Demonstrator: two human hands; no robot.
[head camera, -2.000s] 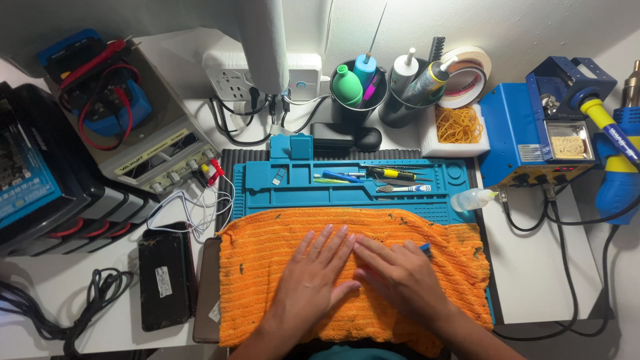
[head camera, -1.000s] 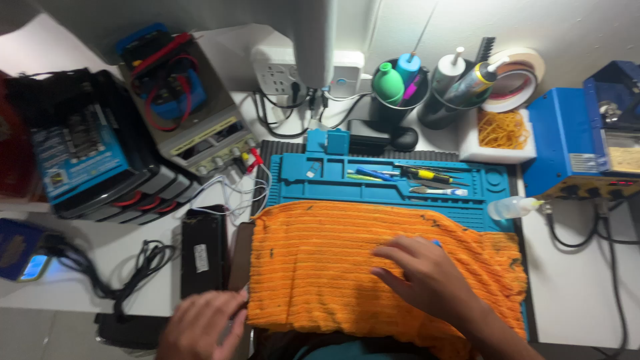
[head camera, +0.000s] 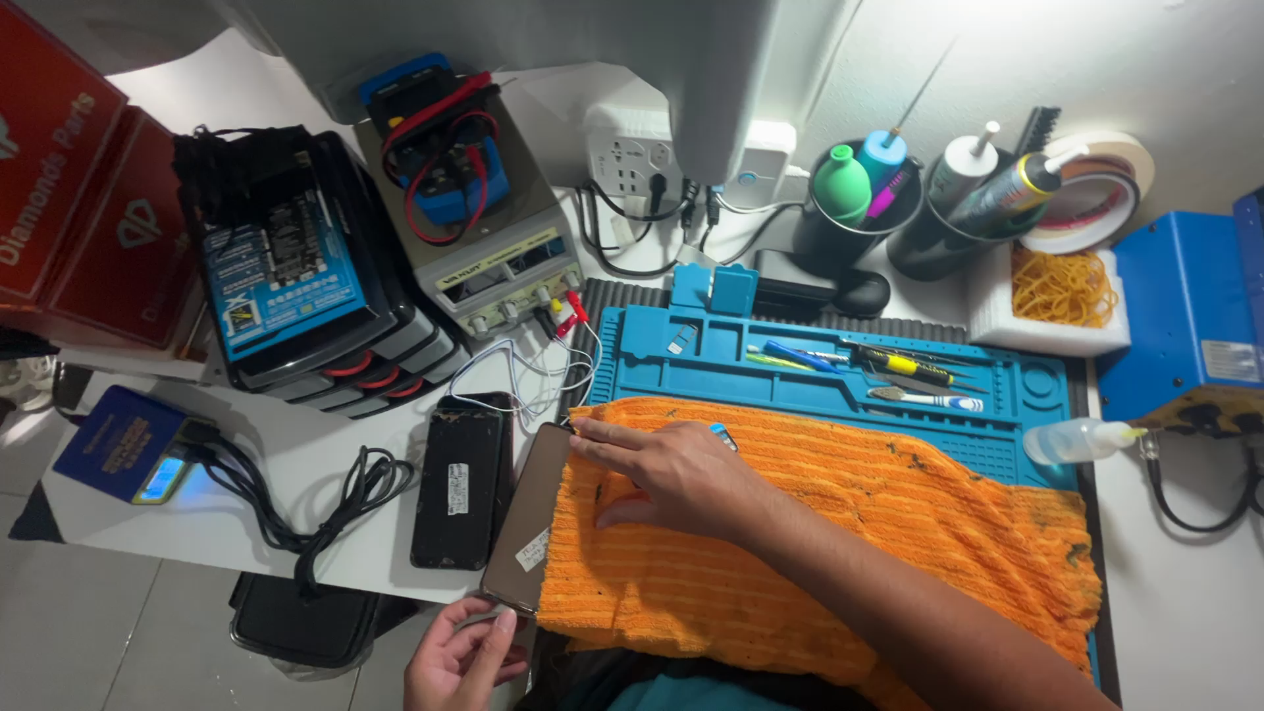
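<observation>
An orange ribbed cloth (head camera: 810, 553) lies over the front of a blue silicone repair mat (head camera: 642, 370). My right hand (head camera: 671, 474) rests on the cloth's upper left corner, fingertips at its edge. My left hand (head camera: 469, 657) is at the near end of a brown-backed phone (head camera: 528, 504), fingers curled and apart; whether it touches the phone I cannot tell. The cloth partly covers this phone. A black phone (head camera: 434, 509) with a label lies to its left. On the mat sit a toothbrush (head camera: 926, 399), a yellow-and-black tool (head camera: 904, 363) and pens or tweezers.
At the left stand a drawer unit (head camera: 296, 346), a bench power supply (head camera: 504, 267) with a multimeter (head camera: 444, 148), and a blue device (head camera: 133, 444) with black cable. Behind are two cups (head camera: 849, 232) of tools. A dropper bottle (head camera: 1076, 440) and a blue station (head camera: 1180, 306) are right.
Both hands were on the cloth two seconds ago. My left hand has moved off to the left, and my right hand has moved to the cloth's upper left corner. The view has swung left.
</observation>
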